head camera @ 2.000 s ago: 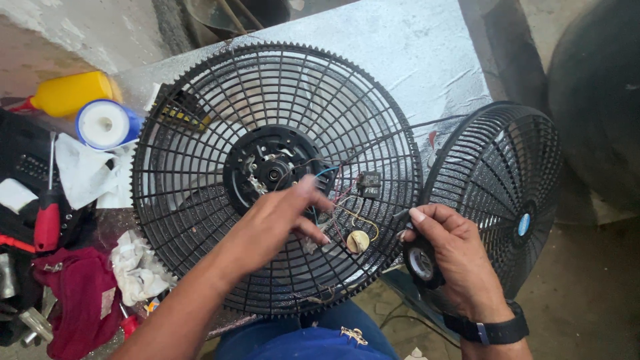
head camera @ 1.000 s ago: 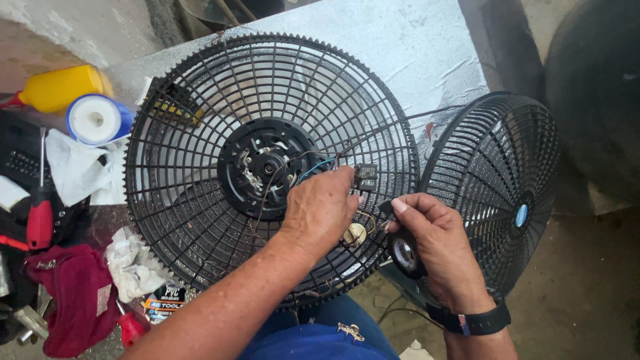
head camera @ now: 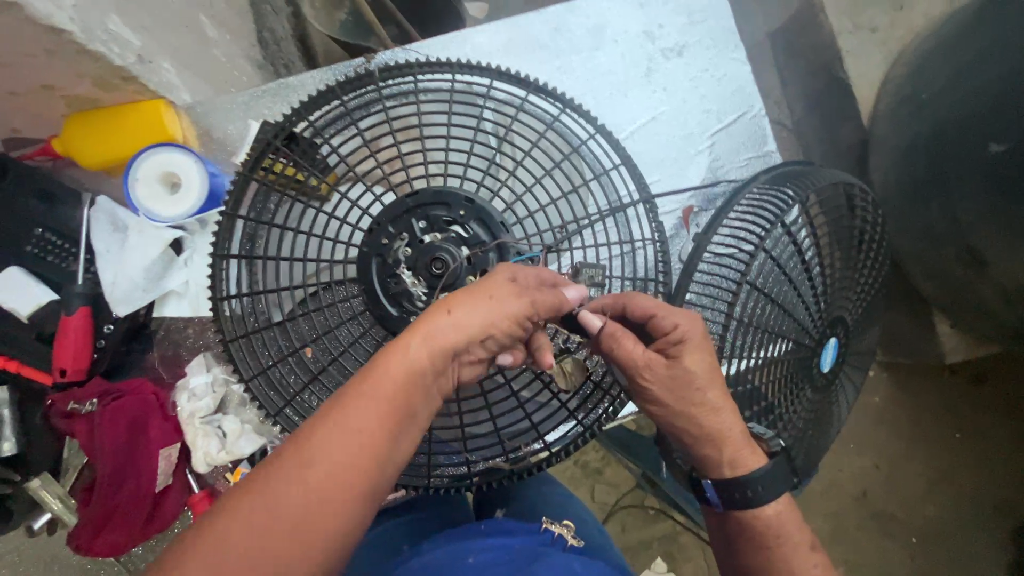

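My left hand (head camera: 512, 316) and my right hand (head camera: 656, 340) meet fingertip to fingertip over the right half of a black fan grille (head camera: 320, 320). Between them is a small dark piece (head camera: 574, 324), apparently black tape, pinched by the right thumb and forefinger; the left fingertips are on it or on a thin wire. The roll of tape is hidden now. Just behind the fingers lies a small dark capacitor-like box (head camera: 590, 274), and below them a round tan part (head camera: 570, 373). A blue wire (head camera: 526, 258) runs from the fan motor's round black mount (head camera: 438, 264).
A second fan grille (head camera: 780, 296) leans at the right table edge. Left are a yellow bottle (head camera: 120, 134), a blue-and-white spool (head camera: 170, 182), a red-handled screwdriver (head camera: 74, 340), crumpled white cloth (head camera: 216, 408) and a maroon pouch (head camera: 120, 472). A thin cord (head camera: 696, 190) crosses between the grilles.
My right hand has moved left over the grille to meet my left hand. The black tape roll seen in it earlier is out of sight. The left fingers, spread two seconds ago, have closed together.
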